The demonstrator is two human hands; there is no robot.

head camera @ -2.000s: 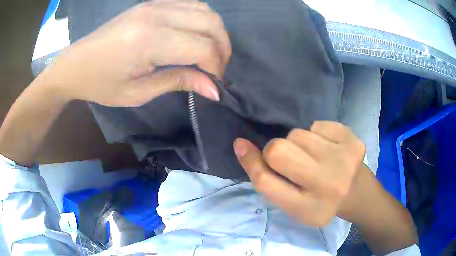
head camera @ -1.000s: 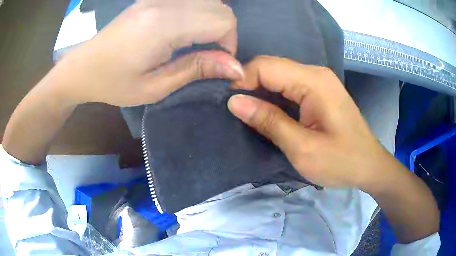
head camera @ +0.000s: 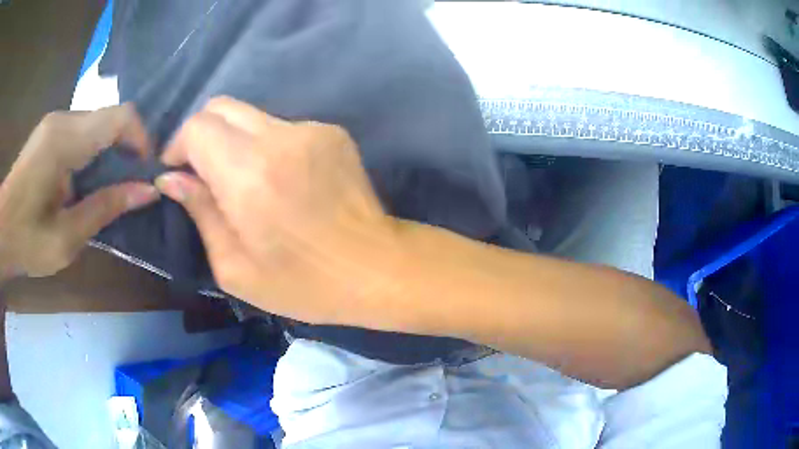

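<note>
A dark grey knit garment (head camera: 350,79) lies over the table's front edge and my lap. My left hand (head camera: 74,188) is at the far left, its thumb and fingers pinching an edge of the cloth. My right hand (head camera: 280,202) reaches across and pinches the same edge, its fingertips close beside those of my left hand. Part of a thin silvery zip line (head camera: 131,257) shows along the cloth's lower left edge, below my hands. The cloth between my fingertips is mostly hidden.
The white machine table (head camera: 596,53) has a measuring tape (head camera: 631,127) along its curved front edge. A blue bin (head camera: 771,289) with dark contents stands at the right. Another blue bin (head camera: 144,377) is at the lower left.
Both hands have moved left, the right one now reaching across the body. The garment has shifted left and bunched, uncovering more of the table and tape. The zip edge now slants at the left.
</note>
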